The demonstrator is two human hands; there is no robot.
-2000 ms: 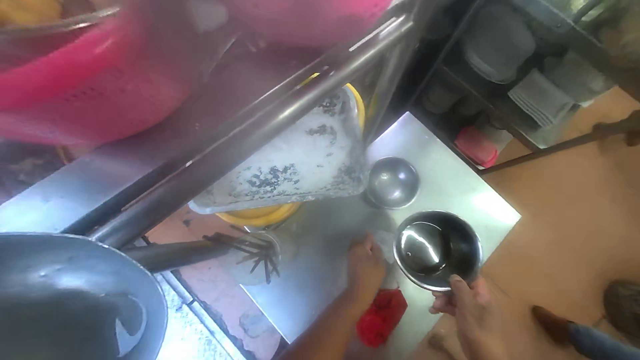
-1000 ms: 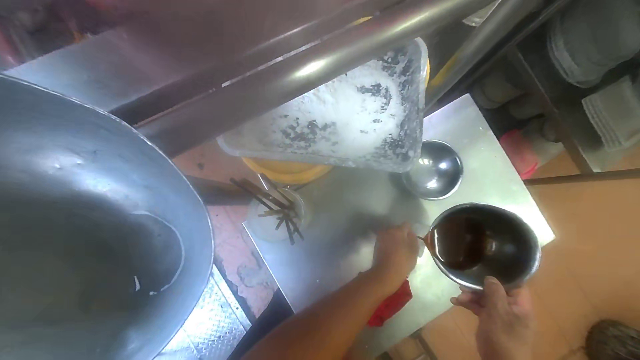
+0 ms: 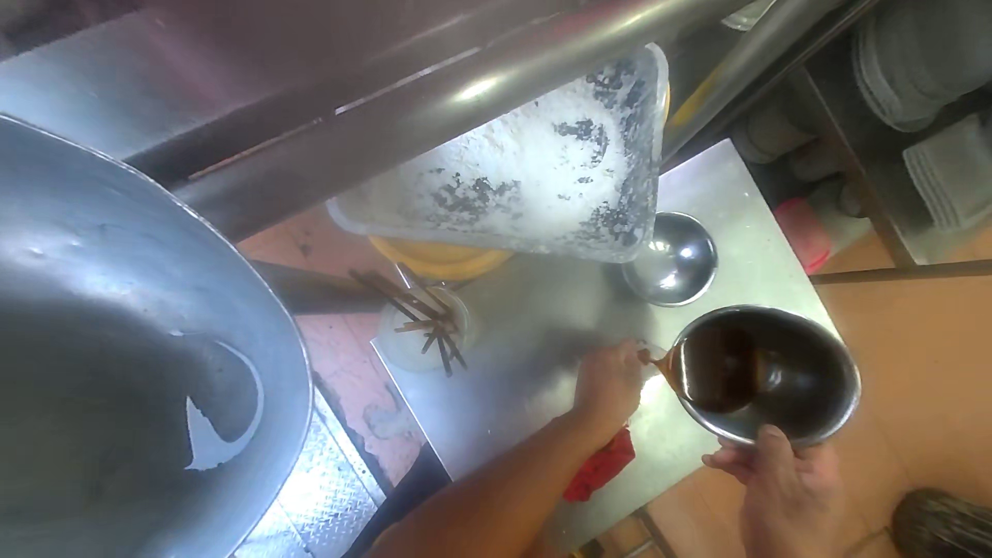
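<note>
My right hand grips the lower rim of a stainless steel bowl, thumb over the edge. The bowl tilts left, with dark brown liquid inside, and a brown stream runs over its left rim. My left hand is closed by that stream, around a small translucent thing mostly hidden by the fingers; its kind is unclear. A red item, possibly cloth, lies below my left wrist. A second, smaller steel bowl rests on the metal tabletop above both hands.
A large metal wok or basin fills the left. A translucent tub with white powder sits over a yellow rim. Thin brown sticks stand in a clear container. Metal rails cross above; shelves stand at upper right.
The bowl in my right hand has tilted left, and brown liquid now flows over its rim beside my left hand. The view has shifted, showing more of the large metal vessel.
</note>
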